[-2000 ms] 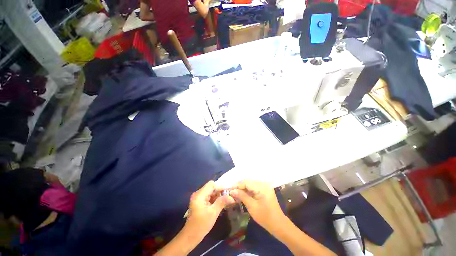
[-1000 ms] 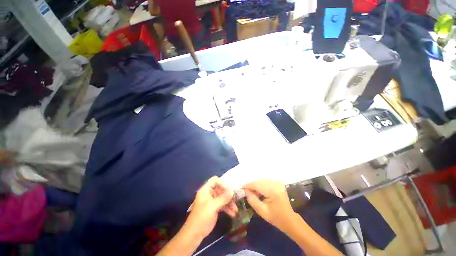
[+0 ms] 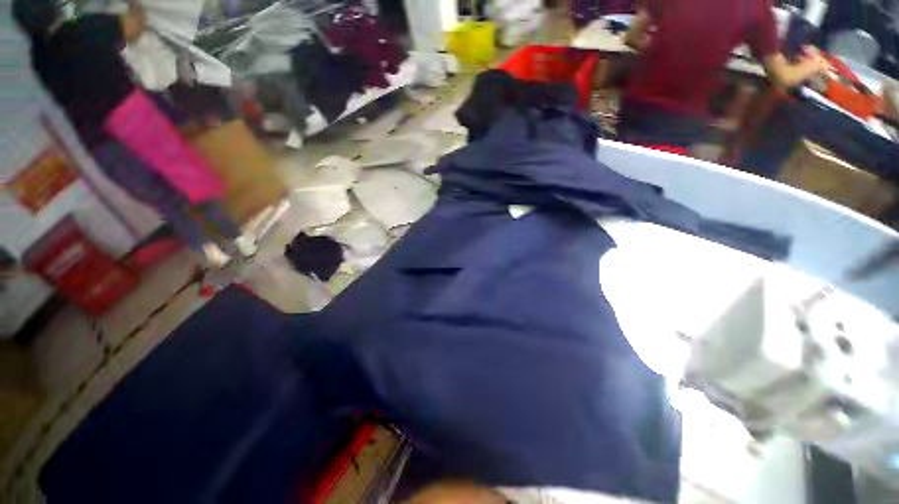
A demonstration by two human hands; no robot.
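A large dark navy cloth (image 3: 513,325) lies over the left part of the white sewing machine table (image 3: 646,285) and hangs down toward the lower left. The white machine head (image 3: 759,345) stands at the right, blurred. Part of one hand (image 3: 453,492) shows at the bottom edge, cut off; I cannot tell which hand it is or what it holds. No other hand is in view.
A pale blue trough (image 3: 680,177) runs behind the table. A dark phone (image 3: 828,474) lies at the lower right. A person in dark red (image 3: 700,59) is behind. Another person with a pink item (image 3: 163,148) stands at the left. Scraps (image 3: 394,197) cover the floor.
The view has swung to the left, so the machine and phone now show at the right edge. The two hands, earlier together over the lap, are gone except a cut-off part at the bottom.
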